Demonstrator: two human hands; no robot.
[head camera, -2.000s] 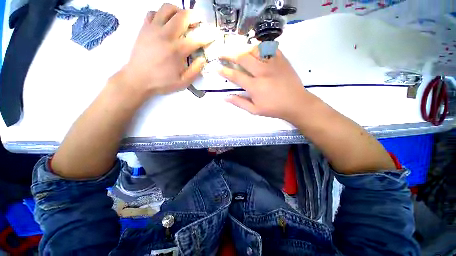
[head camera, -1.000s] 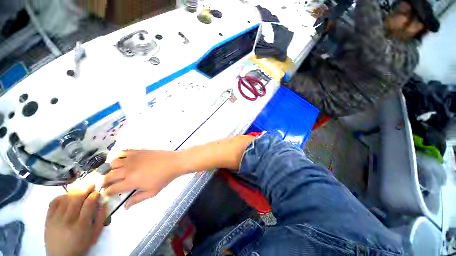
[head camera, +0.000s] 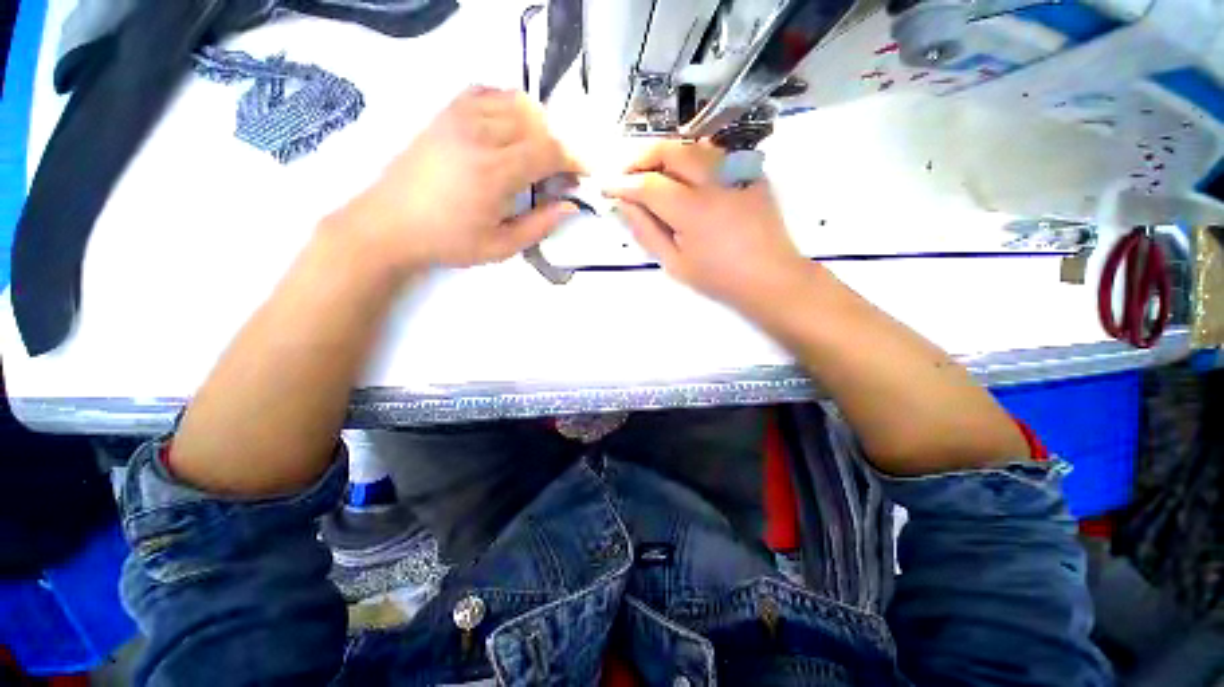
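My left hand (head camera: 477, 181) and my right hand (head camera: 711, 208) meet fingertip to fingertip in glare just in front of the needle area (head camera: 658, 105) of the sewing machine. Both pinch a small dark piece (head camera: 579, 204) whose shape is mostly hidden by fingers and bright light. A narrow grey curved strip (head camera: 550, 269) hangs below my left hand on the white table (head camera: 443, 322). My fingers are bent and close together.
A long black curved band (head camera: 81, 215) lies at the left. A blue frayed scrap (head camera: 298, 110) lies beside it. Red-handled scissors (head camera: 1136, 289) lie at the right edge, near a small tan card (head camera: 1073, 269). A blue bin (head camera: 1074, 436) stands under the table.
The view swung right a second ago and is back over the table. Compared with the oldest frame, my fingertips are nearer together and in front of the needle area, with a dark piece between them.
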